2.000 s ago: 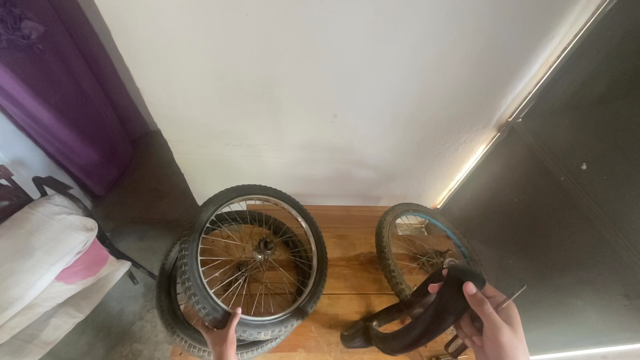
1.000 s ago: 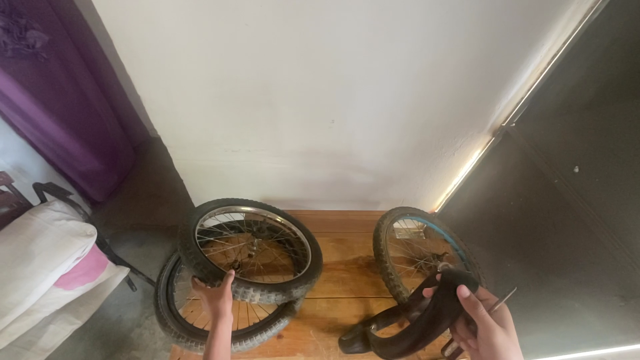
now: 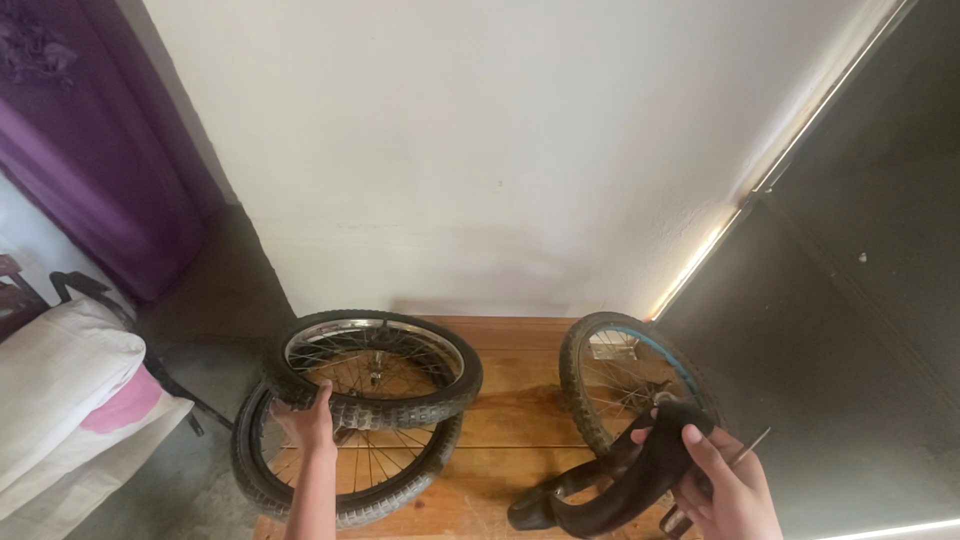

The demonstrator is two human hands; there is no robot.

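My left hand (image 3: 307, 420) grips the near left edge of a bicycle wheel with a knobby black tire (image 3: 375, 411) and silver rim, thumb on top. That wheel is tilted above another spoked wheel with a black tire (image 3: 375, 510), which lies on the wooden table. In my right hand (image 3: 720, 472) is a black rubber inner tube (image 3: 645, 487), folded in loops, along with a thin metal tool (image 3: 752, 444) whose tip sticks out to the right; its kind is unclear. Behind the tube, a wheel with a blue rim (image 3: 667, 349) leans at the right.
The wooden table (image 3: 495, 465) stands against a white wall (image 3: 480, 165). A dark panel (image 3: 847, 315) fills the right side. At the left are a purple curtain (image 3: 112, 165), a chair with a black metal frame (image 3: 161, 371) and white and pink cloth (image 3: 67, 375) on it.
The upper left wheel, which faced me more, now lies flatter, with my left hand still on it. My right hand keeps hold of the tube and tool.
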